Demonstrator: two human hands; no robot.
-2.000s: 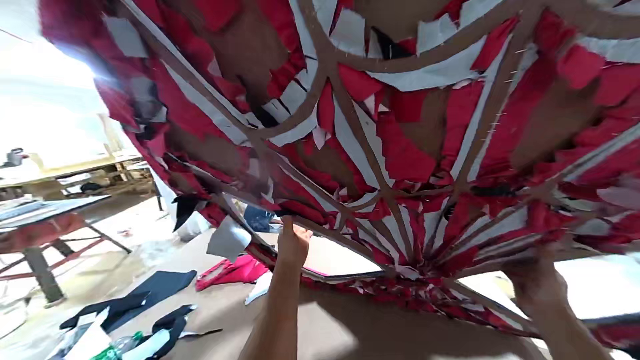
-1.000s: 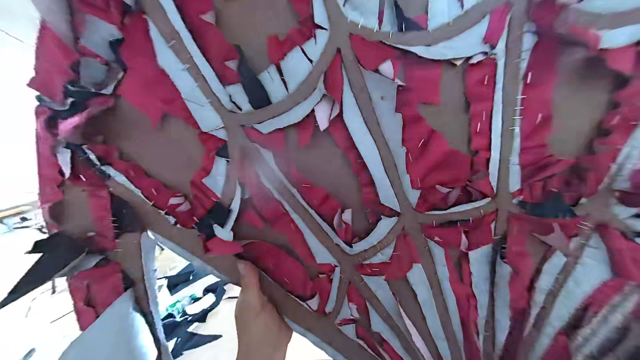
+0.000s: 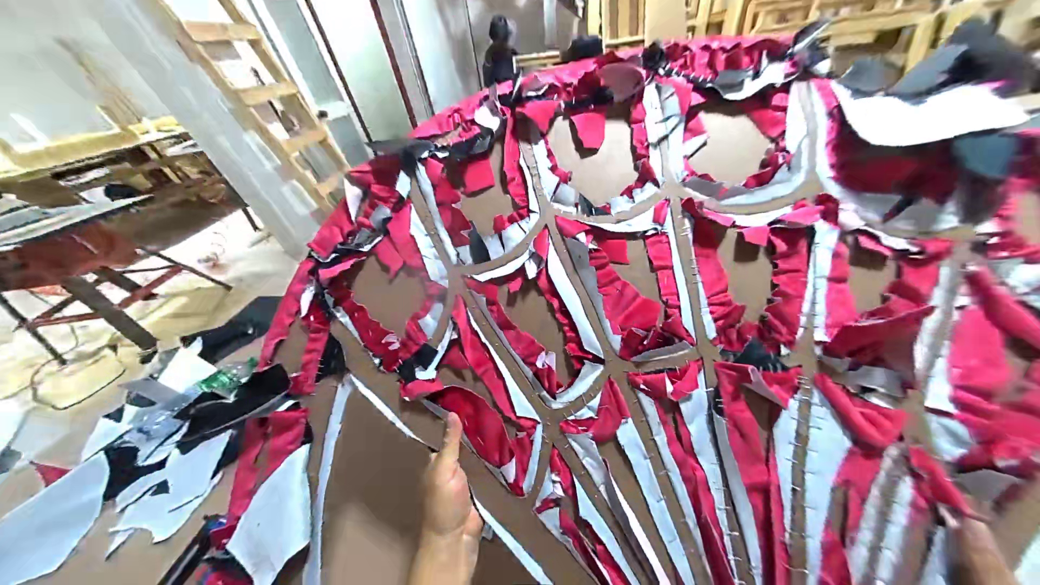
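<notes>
A large brown panel frame (image 3: 605, 375) fans out across the view, its curved ribs edged with red fabric (image 3: 479, 422), pale grey strips (image 3: 573, 301) and rows of staples. Black scraps cling along its upper rim. My left hand (image 3: 451, 496) grips a lower left rib, thumb on the near face, fingers hidden behind it. At the lower right edge my right hand (image 3: 975, 552) is partly cut off and blurred, against the red fabric; its hold is unclear.
Pale and black fabric offcuts (image 3: 175, 479) lie in a heap at lower left. A work table (image 3: 81, 252) on trestles stands at the left. Behind are a wooden ladder (image 3: 268, 93) and stacked wooden frames (image 3: 861, 28).
The panel has tilted, and its whole upper rim shows now. My left hand is still at its lower left rib. The view has shifted. My right hand, out of view one second ago, shows at the right edge.
</notes>
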